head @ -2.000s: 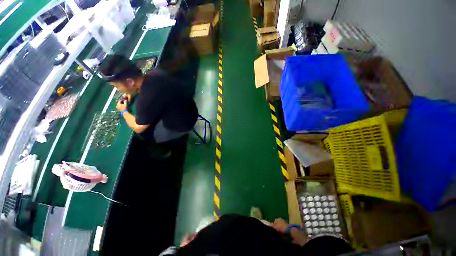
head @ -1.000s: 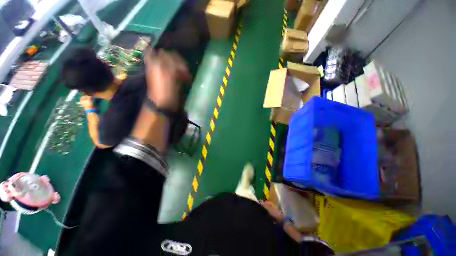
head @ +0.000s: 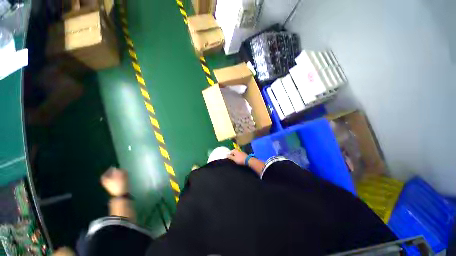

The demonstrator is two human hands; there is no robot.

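Observation:
My left hand [head: 115,181] is low on the left over the floor, blurred, with a dark band at the wrist; its fingers are not clear. My right hand [head: 238,157], with a blue wristband, is near the picture's middle beside a rounded white thing [head: 219,154], perhaps a shoe. Whether it holds anything is not clear. An open brown carton [head: 213,111] with small parts and white paper inside stands just ahead of my right hand. A blue crate [head: 327,150] is to the right, partly hidden by my sleeve.
White boxes [head: 312,80], a black-wrapped bundle [head: 275,52], a yellow crate [head: 381,194] and another blue crate [head: 425,212] line the wall. Brown cartons stand at upper left [head: 92,42] and ahead [head: 206,34]. A green bench [head: 12,145] edges the left. Part of a stool [head: 161,212] shows below.
The view has moved forward and turned right; the seated person has mostly left it. My left hand has dropped from upper centre to lower left. The open carton is nearer.

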